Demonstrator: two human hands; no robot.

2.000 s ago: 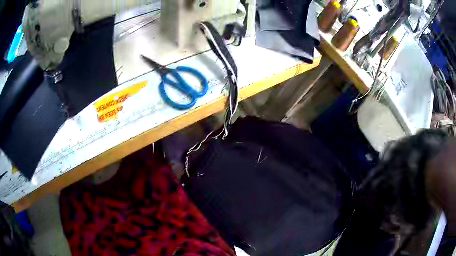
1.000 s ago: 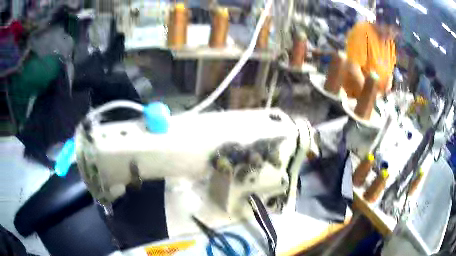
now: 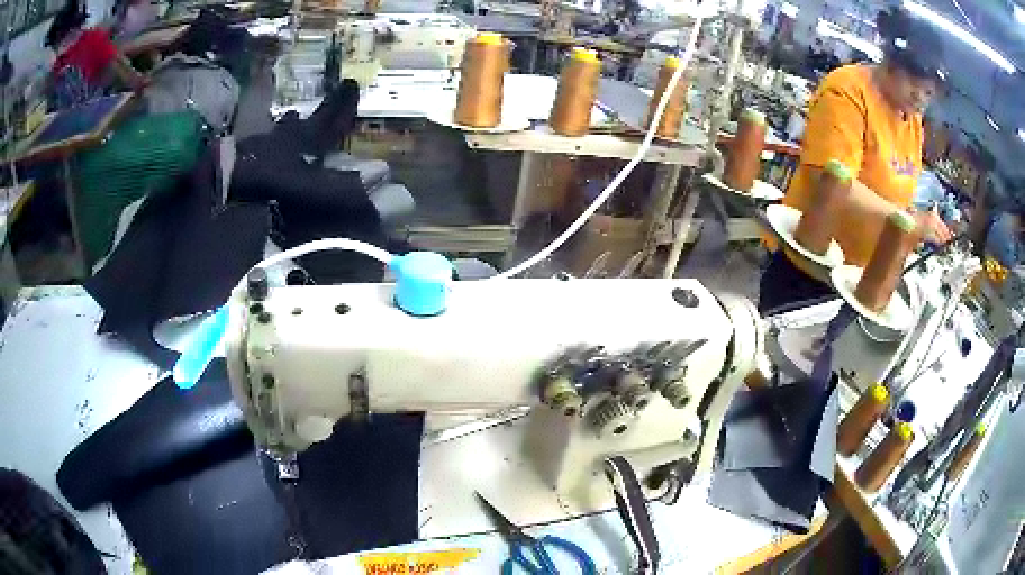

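Note:
Neither of my hands is in view. Dark fabric panels [image 3: 202, 483] lie on the white table at the left, running under the needle end of the cream sewing machine [image 3: 483, 348]. The presser foot [image 3: 288, 467] sits over the seam between panels; whether it is down on the cloth is too small to tell. Blue-handled scissors [image 3: 545, 553] lie right of the needle, handles cut off by the bottom edge. A black strip [image 3: 635, 517] with pale edges hangs by the machine's right end. Dark cut pieces with grey backs [image 3: 776, 449] lie right of it.
A light-blue lamp or hose fitting [image 3: 424, 283] sits above the machine arm. Orange-brown thread cones [image 3: 481, 84] stand behind and at the right. A person in an orange shirt [image 3: 849, 146] stands at the back right. Dark cloth [image 3: 191, 236] hangs behind the table. A dark blurred shape fills the lower left corner.
The view has tilted up from the table edge and lap to the whole machine and workshop. The round dark panel and red patterned cloth have left the picture. The scissors and fabric look unmoved.

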